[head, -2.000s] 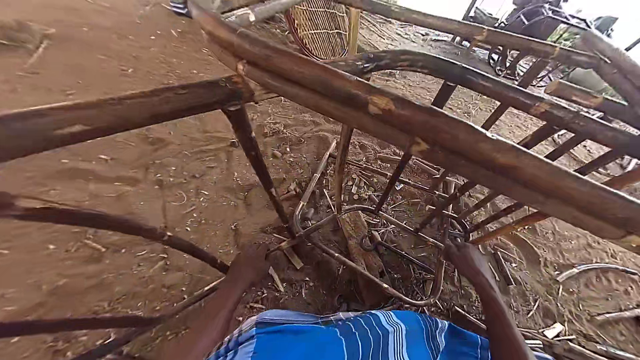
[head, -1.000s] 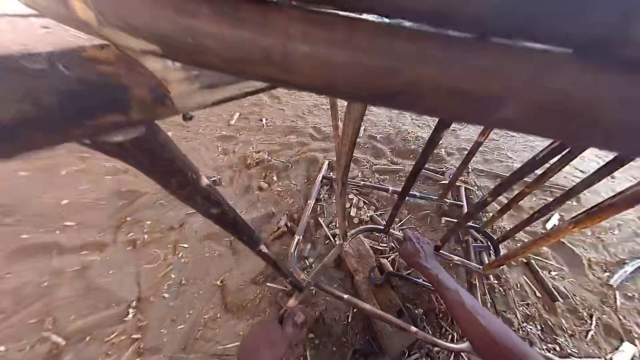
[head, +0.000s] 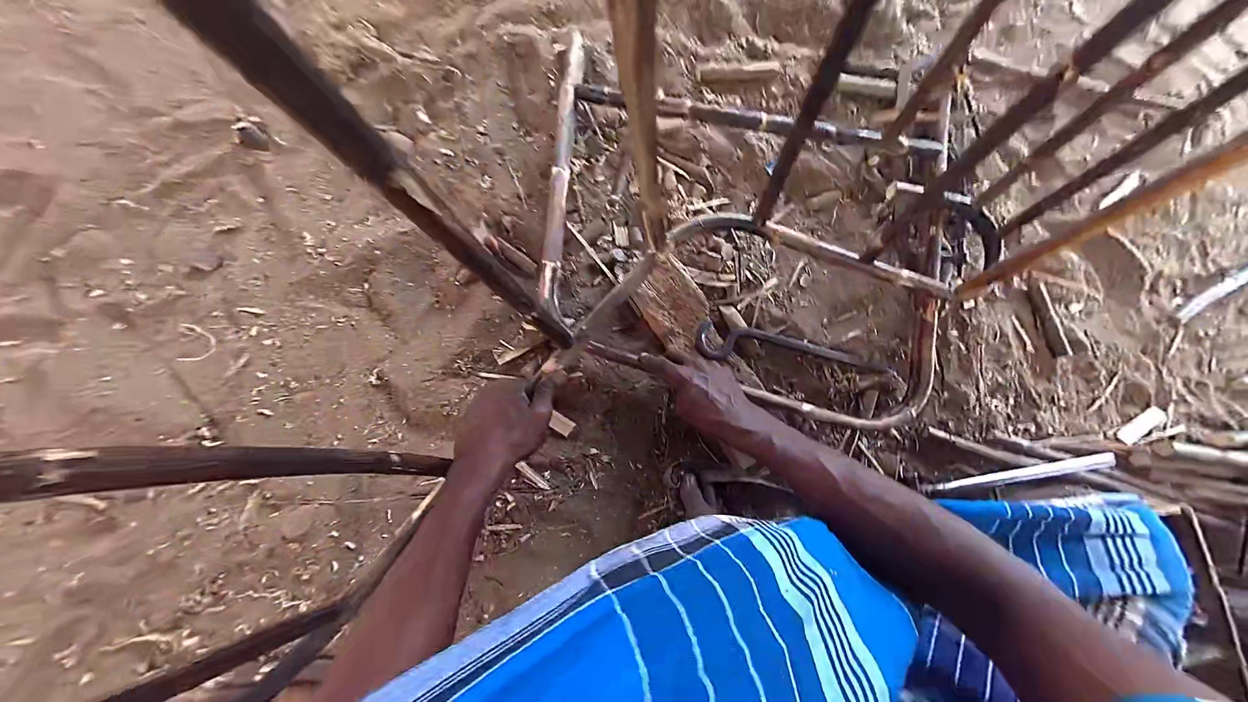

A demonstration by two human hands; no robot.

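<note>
A frame of bent cane poles stands over the ground, its dark slanting pole [head: 390, 175] meeting a thinner cane strip [head: 624, 283] and a curved lower cane rail [head: 848, 255] at the front. My left hand [head: 502, 419] is closed on the end of that strip, just below the crossing. At the lower bent cane bar [head: 829, 414], right of the crossing, lies my right hand [head: 707, 390], its fingers on the bar near the joint. An iron rod with a hooked end [head: 799, 343] lies beside it, over a wooden board [head: 673, 302].
Several upright cane slats [head: 819, 107] rise at the upper right. A dark cane pole [head: 214, 468] reaches in from the left. Wood chips and offcuts litter the sandy ground, with a pile of split canes [head: 1053, 468] at the right. My foot [head: 697, 495] is below my hands.
My right hand has moved left from the curved rail to the bar near the crossing. My left hand stays by the strip's end. The view has shifted down and closer to the joint.
</note>
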